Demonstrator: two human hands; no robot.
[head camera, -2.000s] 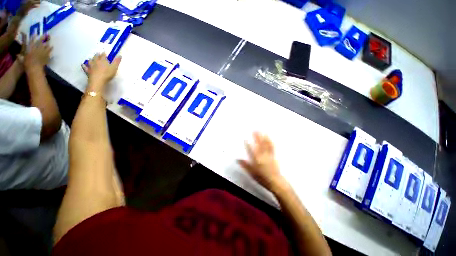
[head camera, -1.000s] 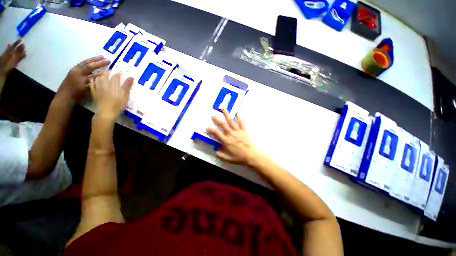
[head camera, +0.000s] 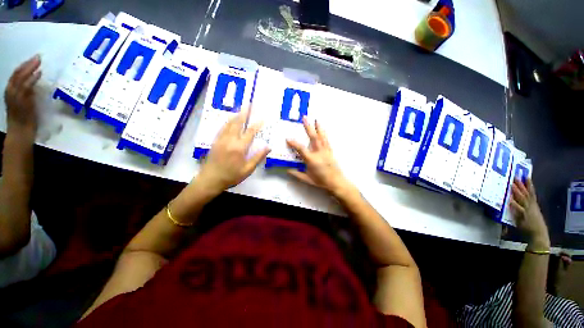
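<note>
A white and blue carton (head camera: 219, 118) lies in front of me, and another carton (head camera: 282, 131) lies just right of it. Both have a pale flap at the far end and blue tabs at the near end. My left hand (head camera: 232, 154) lies over the near part of the left one and reaches towards the other, fingers spread. My right hand (head camera: 318, 157) rests with spread fingers on the right side of the second carton. Neither hand visibly grips a carton.
Overlapping cartons (head camera: 157, 115) lie left; another row (head camera: 432, 150) lies right, touched by another person's hand (head camera: 528, 208). Another person's hand (head camera: 22, 90) is far left. A phone (head camera: 314, 13), clear tape (head camera: 307, 43) and a tape roll (head camera: 433, 29) lie beyond.
My left hand has moved right from the left group onto a carton. My right hand stays at its carton, now squarer to me. Another person's hand has appeared at the right row.
</note>
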